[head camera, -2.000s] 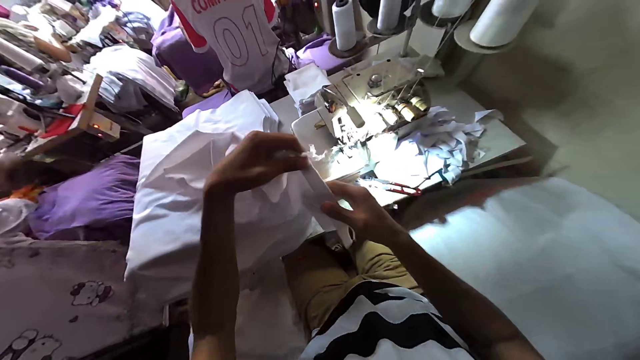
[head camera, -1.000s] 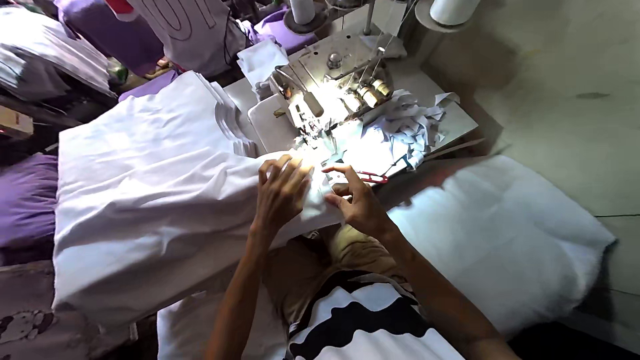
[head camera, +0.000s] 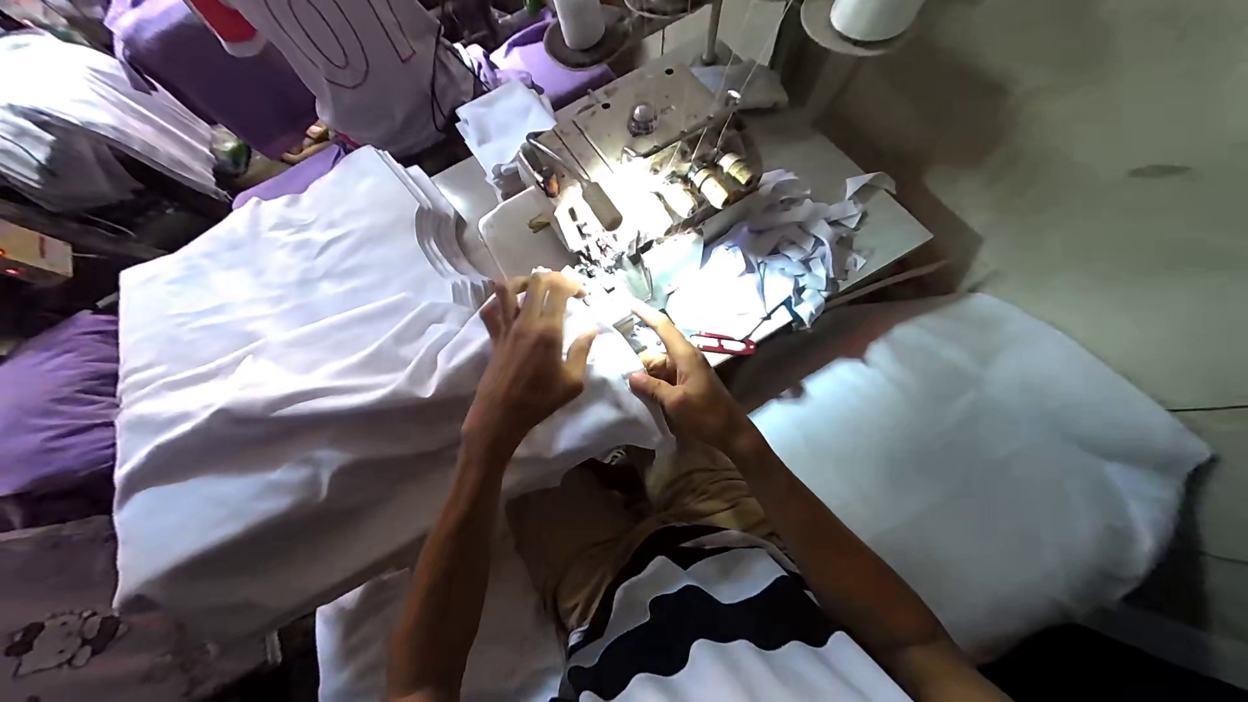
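Stacked white fabric panels [head camera: 283, 322] spread from the left up to an overlock sewing machine [head camera: 643, 156], whose lamp glares over its needle area. My left hand [head camera: 536, 346] lies on the fabric just in front of the presser foot, fingers spread. Close by on the right, my right hand [head camera: 682, 380] pinches the fabric's edge between thumb and index finger. Red-handled thread snips [head camera: 721, 343] rest on the table beyond my right hand. White fabric scraps [head camera: 790, 244] are heaped right of the machine. Glare hides the needle.
Thread cones [head camera: 580, 24] stand behind the machine. A large white fabric bundle [head camera: 975, 468] lies at the right, below the table edge. Folded white pieces [head camera: 505, 122] sit left of the machine head. Purple cloth [head camera: 63, 400] is piled at the far left, and a person in a printed shirt [head camera: 341, 58] is across.
Two seconds ago both hands held a white piece above my lap; now they are down at the machine with the fabric. Since one second ago, my right thumb and index finger have closed on its edge.
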